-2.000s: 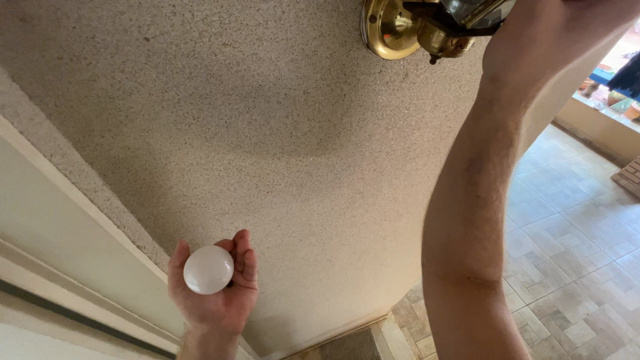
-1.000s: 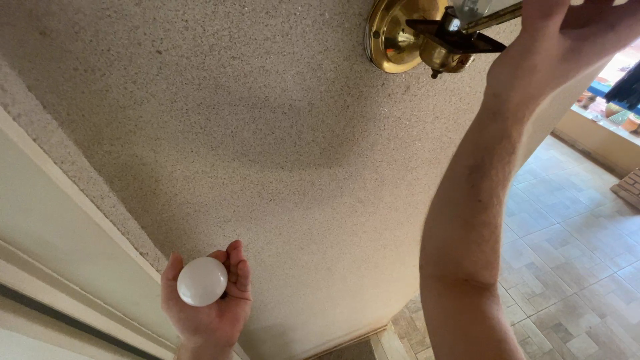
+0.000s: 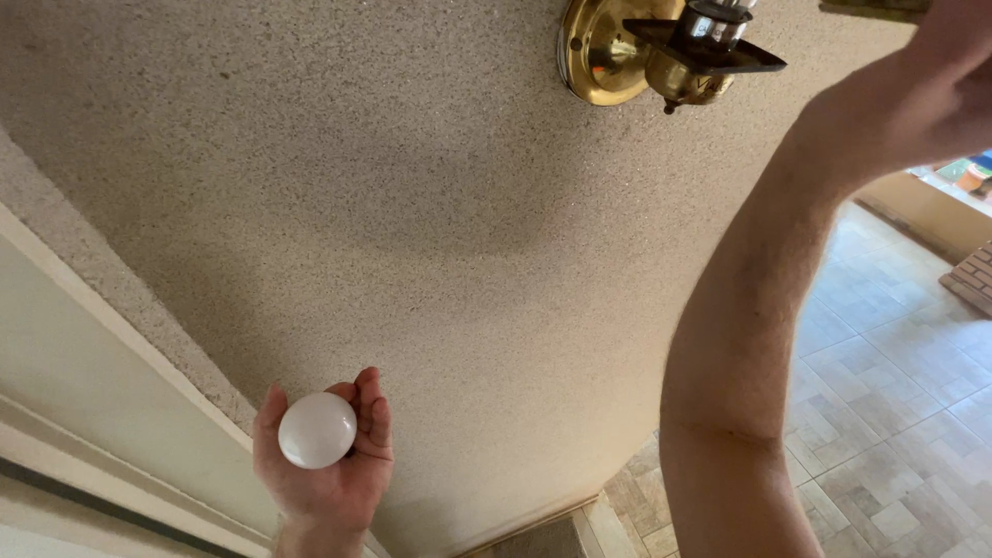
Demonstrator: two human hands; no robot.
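A round white light bulb (image 3: 318, 430) rests in my left hand (image 3: 329, 473), which is turned palm up at the lower left, thumb and fingers curled around its sides. At the upper right, my right hand (image 3: 949, 85) is raised and partly cut off by the frame's edge; its fingers are out of sight. Near it, a dark-edged piece (image 3: 876, 9) shows at the top edge; whether I hold it cannot be told. Left of that hand is a brass wall lamp (image 3: 690, 77) with a dark square plate and a socket holding clear glass, its top cut off.
The speckled wall (image 3: 434, 201) carries the lamp's round brass base. A pale door frame (image 3: 116, 349) runs along the left. Beyond my right arm lies a tiled floor (image 3: 891, 387), with a brick edge (image 3: 973, 279) and a low wall at the far right.
My right hand has moved right, away from the lamp, and more of the lamp's socket is in sight. My left hand still holds the bulb.
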